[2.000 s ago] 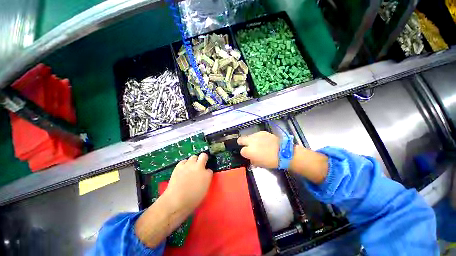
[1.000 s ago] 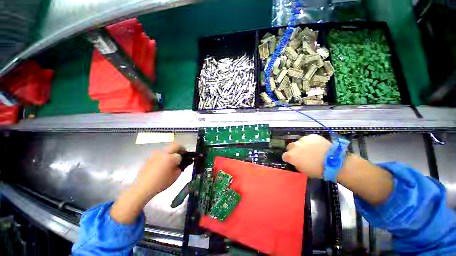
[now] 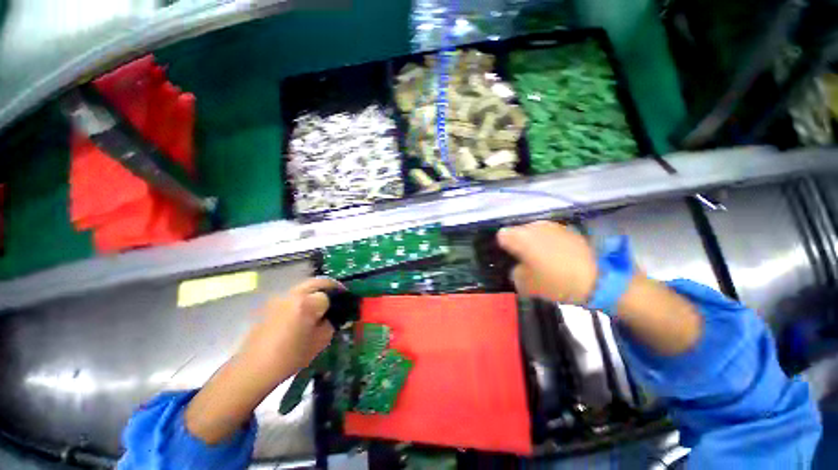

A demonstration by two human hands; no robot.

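A dark board carrier lies on the conveyor in front of me. A green board strip with pale marks lies across its far end. A red sheet covers much of it, with small green circuit boards on the sheet's left part. My left hand has its fingers closed around a small black piece at the carrier's left edge. My right hand, with a blue strap on the wrist, is at the carrier's far right corner; its fingertips are blurred and what they hold cannot be made out.
Beyond the metal rail stand black bins with silver parts, beige parts and green parts. Red sheets are stacked at left. A yellow label is on the rail's near side. A coiled blue cord hangs over the middle bin.
My left hand has moved from the boards to the carrier's left edge and now holds a black piece. The small green boards on the red sheet are uncovered. The view has shifted.
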